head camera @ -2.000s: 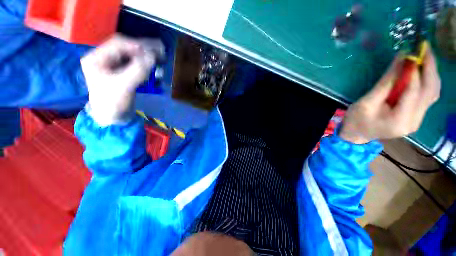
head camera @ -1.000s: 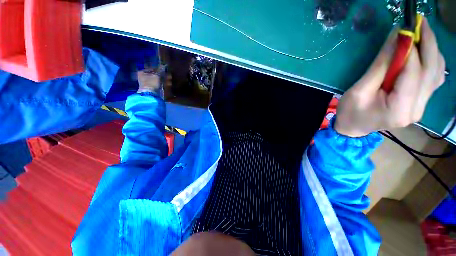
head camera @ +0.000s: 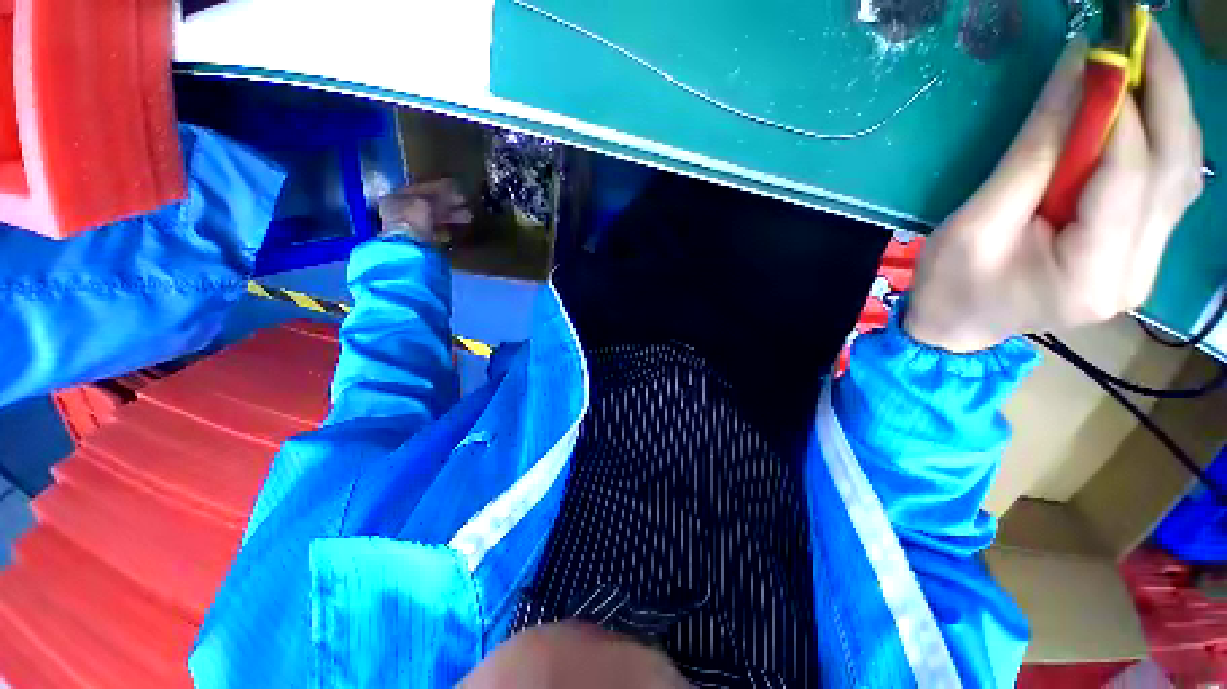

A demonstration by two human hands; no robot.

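Observation:
My right hand (head camera: 1063, 229) is closed round the red and yellow handles of the cutters (head camera: 1087, 135), over the right part of the green mat. The cutters' dark jaws point to the top edge of the view, by small silvery pieces. My left hand (head camera: 425, 210) is small and low beneath the bench edge, at a brown box (head camera: 518, 253) with a pile of small shiny pieces (head camera: 522, 175) inside. Its fingers are too unclear to tell whether they hold anything. A thin pale wire (head camera: 727, 108) curves across the green mat (head camera: 646, 121).
Dark round parts (head camera: 904, 16) lie at the mat's top edge. A red bin (head camera: 101, 121) stands at upper left, above another person's blue sleeve (head camera: 148, 269). Stacked red parts (head camera: 175, 498) fill lower left. Black cables (head camera: 1117, 384) hang by an open cardboard box (head camera: 1063, 579) at lower right.
My left hand has gone from raised beside the red bin down to the brown box. My right hand keeps the cutters. The view has shifted, so the bench sits higher in the picture.

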